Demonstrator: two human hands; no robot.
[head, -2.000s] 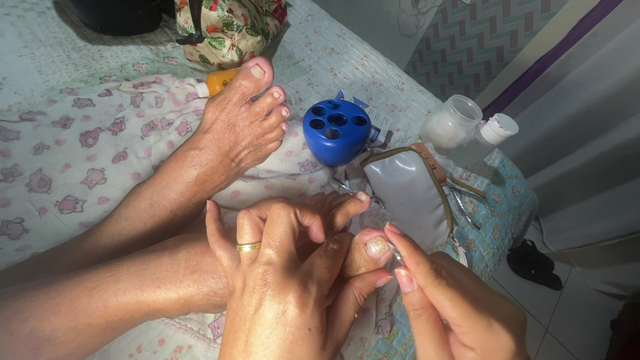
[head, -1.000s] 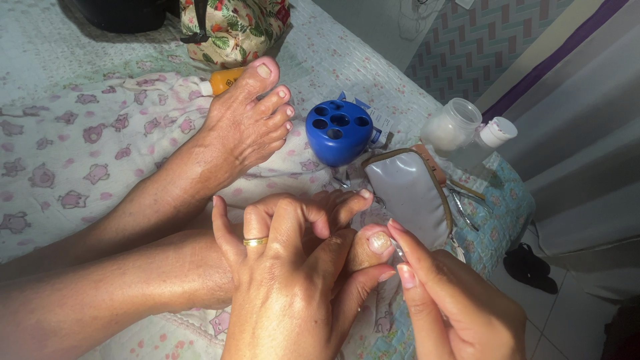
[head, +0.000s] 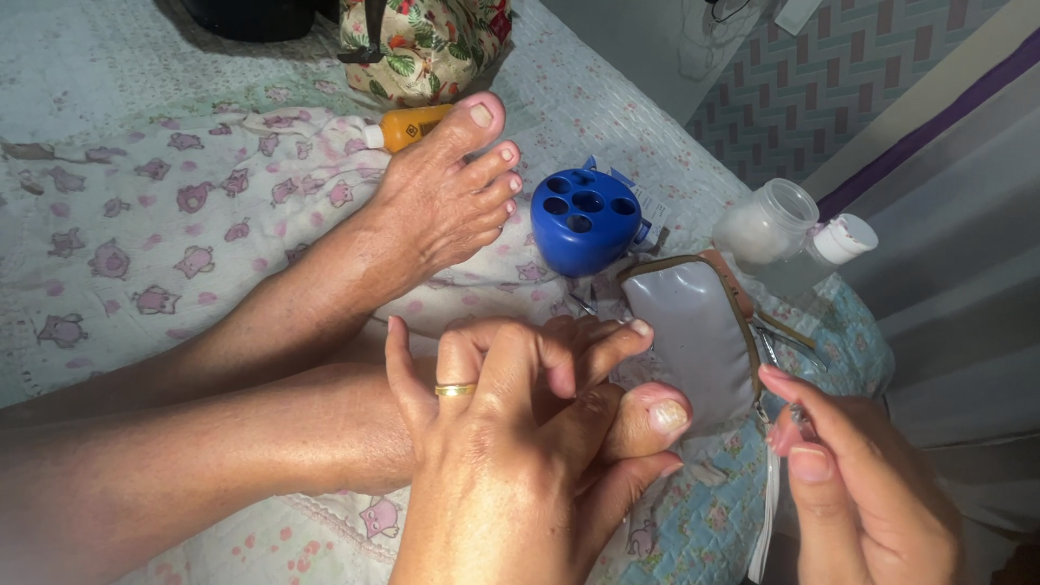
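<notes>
My left hand, with a gold ring, grips the front of a person's foot, its thumb below the big toe and its fingers over the other toes. The big toe's nail looks whitish and rough. To the right, apart from the toe, my right hand holds a small metal tool between thumb and fingers; most of it is hidden, so its kind is unclear. The person's other foot rests on the patterned cloth, up and to the left of my left hand.
A blue holder with round holes stands beyond the toes. Near it lie a grey zippered pouch, metal tools, a clear jar and a white-capped bottle. An orange bottle and floral bag lie farther back.
My right hand has moved away from the big toe, to the right, with the small metal tool still in it. My left hand keeps its grip on the foot.
</notes>
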